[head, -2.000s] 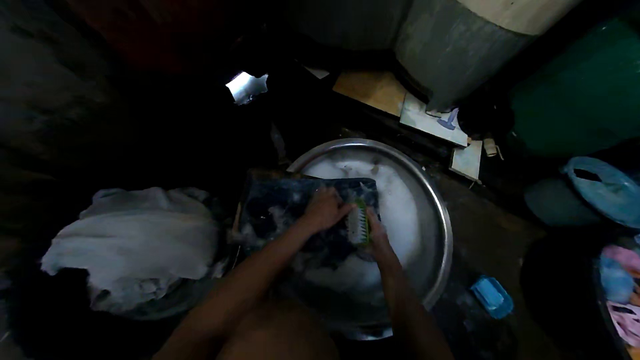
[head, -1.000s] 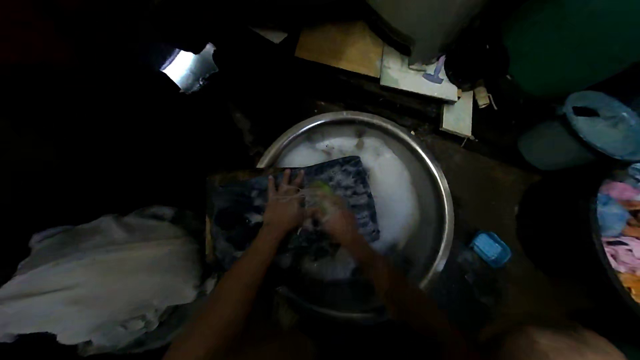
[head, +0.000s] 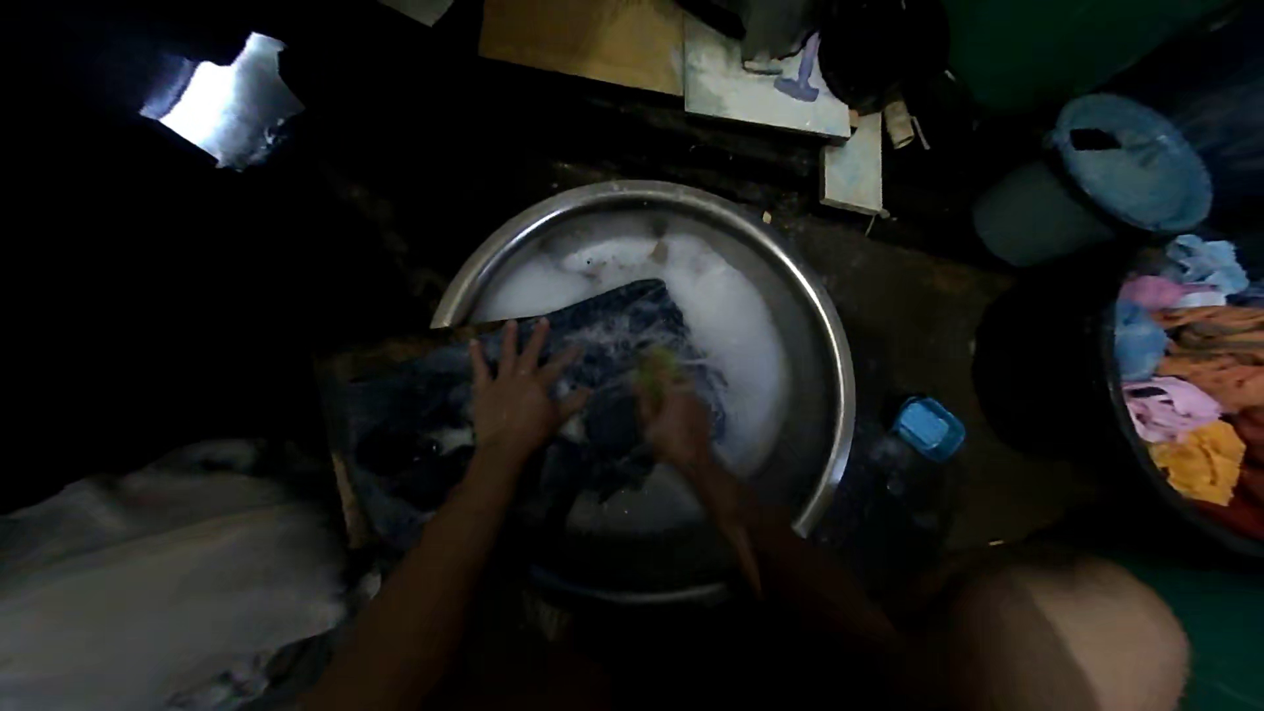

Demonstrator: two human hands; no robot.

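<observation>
A dark blue wet garment with suds lies over a board that reaches across the left side of a round metal basin. White foam floats on the water in the basin. My left hand presses flat on the garment, fingers spread. Just right of it, my right hand grips a yellow-green scrubbing brush against the cloth; hand and brush are blurred. The brush's bristles cannot be made out.
Pale cloth is heaped at the lower left. A small blue plastic dish sits right of the basin. Farther right stand a black tub of colourful clothes and a lidded bucket. Boards lie behind the basin.
My left hand, bent on the garment two seconds ago, is now spread flat near its left part. The hands have moved apart, with the brush still in my right hand.
</observation>
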